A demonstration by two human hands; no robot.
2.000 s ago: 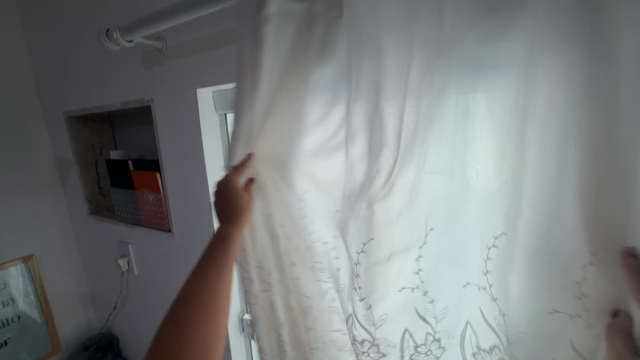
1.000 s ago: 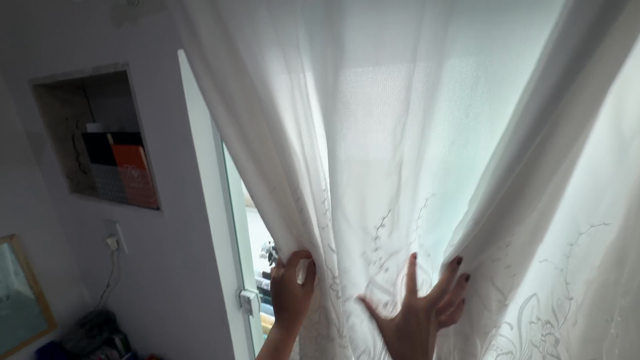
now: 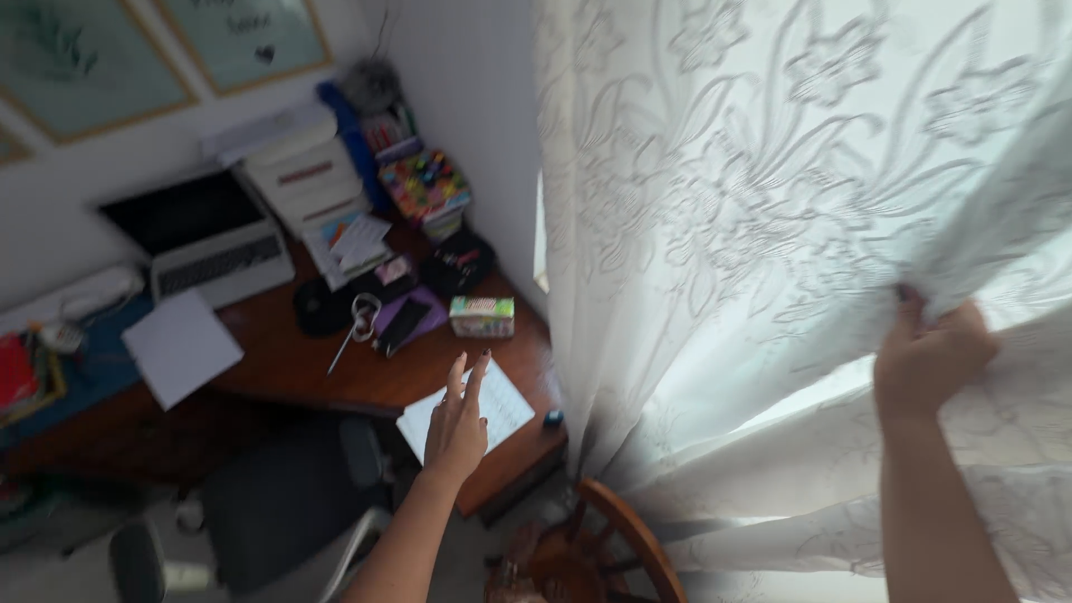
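Note:
White sheer curtains [image 3: 712,167] with embroidered flowers and leaves fill the right half of the head view, lit from behind. At the right, my right hand [image 3: 934,347] is closed on a gathered fold of the curtain, which slants up to the right. My left hand [image 3: 459,419] is in the air left of the curtain, fingers apart and holding nothing. Behind it, written paper sheets [image 3: 507,406] lie on the corner of a brown wooden desk [image 3: 352,368].
On the desk are a laptop [image 3: 218,251], a small box [image 3: 482,318], a blank sheet [image 3: 182,347] and white drawers [image 3: 306,180]. A dark office chair [image 3: 276,502] stands before it; a wooden chair [image 3: 632,532] is below the curtain. Framed pictures [image 3: 243,38] hang on the wall.
The view has swung down and left onto the desk. My left hand, on the curtain's edge before, has let go. My right hand, open in front of the curtain a second ago, now grips a fold.

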